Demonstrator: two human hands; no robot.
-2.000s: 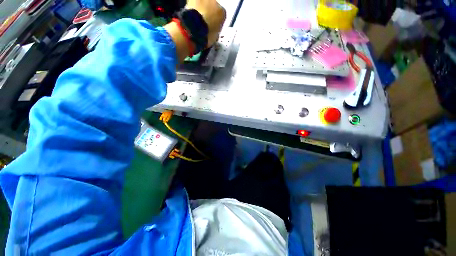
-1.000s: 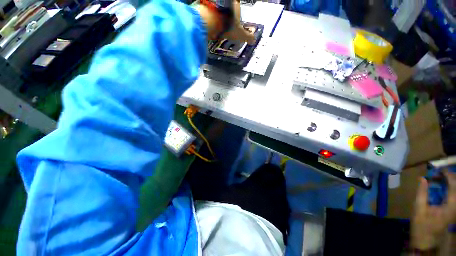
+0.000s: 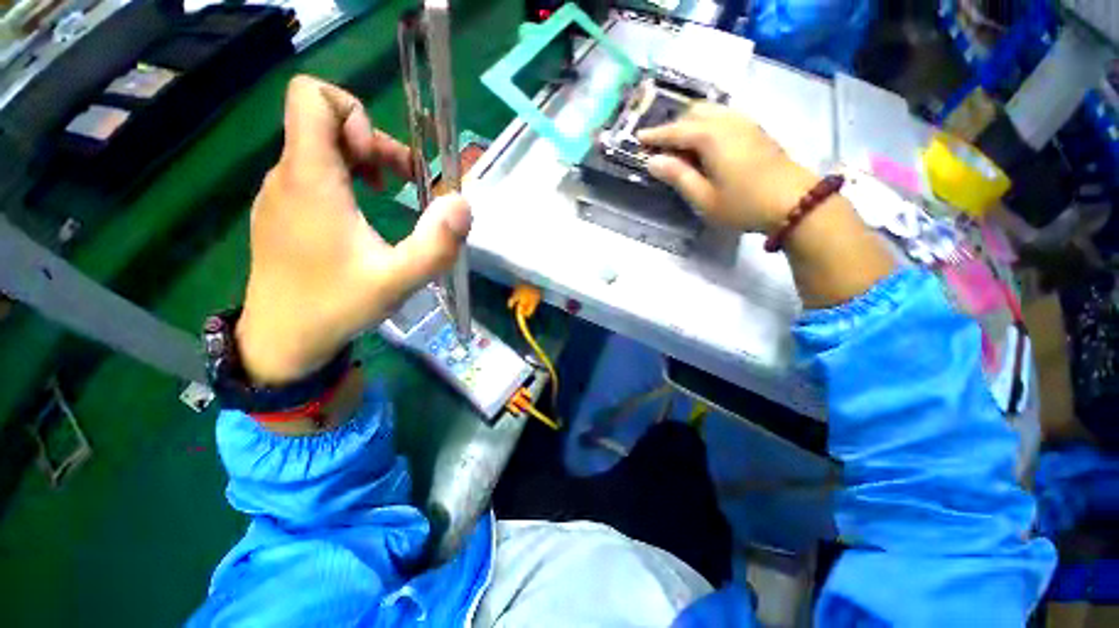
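Observation:
My left hand (image 3: 325,252) holds a thin metallic phone frame (image 3: 446,98) upright between thumb and fingers, left of the machine. The frame is seen nearly edge-on. My right hand (image 3: 730,166) is over the black fixture (image 3: 620,169) on the machine bed. Its fingertips touch a metallic phone frame (image 3: 628,123) lying in the fixture; whether they grip it is unclear. The mint-green fixture cover (image 3: 530,114) is tilted up at the fixture's left side.
The pendant (image 3: 472,366) with orange cable plugs (image 3: 525,298) lies near the machine's left front edge. Black trays (image 3: 135,104) are at the upper left. Yellow tape (image 3: 966,174), pink sheets (image 3: 976,285) and crumpled tissue (image 3: 890,209) lie on the right of the machine bed (image 3: 749,288).
My left hand has moved back from the fixture and now holds an upright frame. My right hand is now at the fixture. The green cover is now visible, raised. The view has shifted left.

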